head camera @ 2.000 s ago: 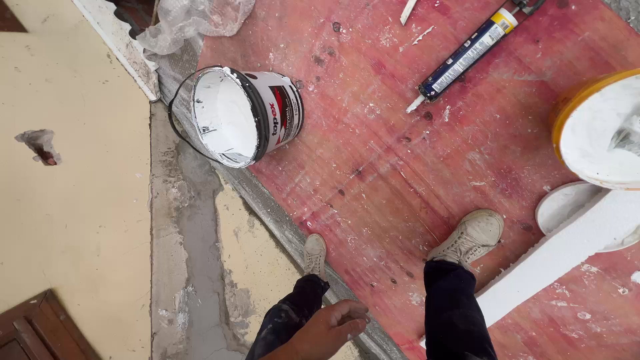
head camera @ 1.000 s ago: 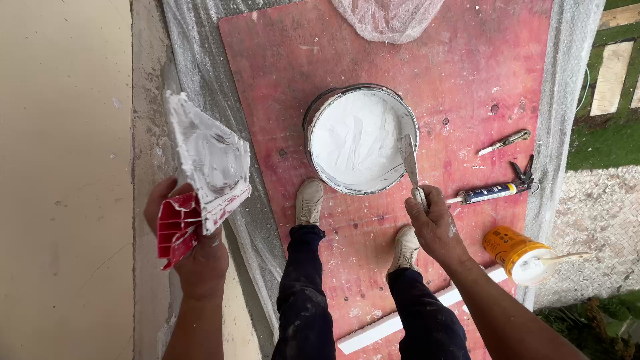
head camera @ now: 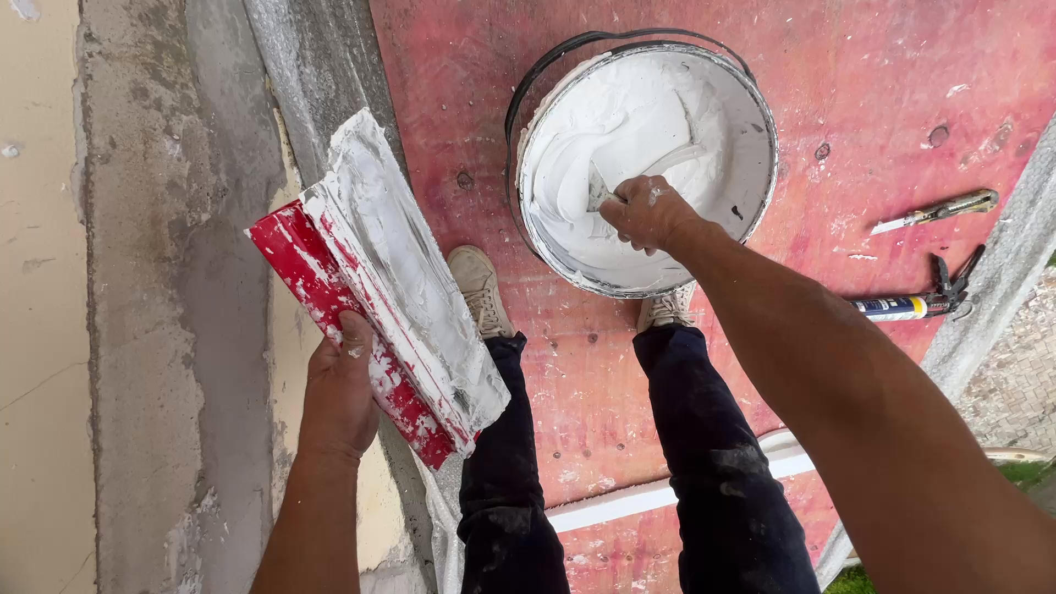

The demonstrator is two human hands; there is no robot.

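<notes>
My left hand (head camera: 342,388) grips the red handle of a wide plastering blade (head camera: 404,289), held tilted at the left and coated with white compound. At the upper middle, a round bucket (head camera: 771,148) with a black handle holds thick white compound (head camera: 610,132). My right hand (head camera: 648,214) is over the bucket's opening, shut on a putty knife (head camera: 598,188) whose blade is partly in the compound. Swirled ridges mark the compound around the blade. White smears show on the fingers of both hands.
On the red board (head camera: 874,99) at the right lie a utility knife (head camera: 936,212) and a caulking gun (head camera: 907,307). A white strip (head camera: 615,507) crosses behind my legs. My shoes (head camera: 478,289) stand just below the bucket. A beige wall (head camera: 41,330) runs along the left.
My right hand has moved the putty knife from the bucket's rim into the compound. The plastering blade in my left hand has turned, showing more of its coated face. The view has moved closer.
</notes>
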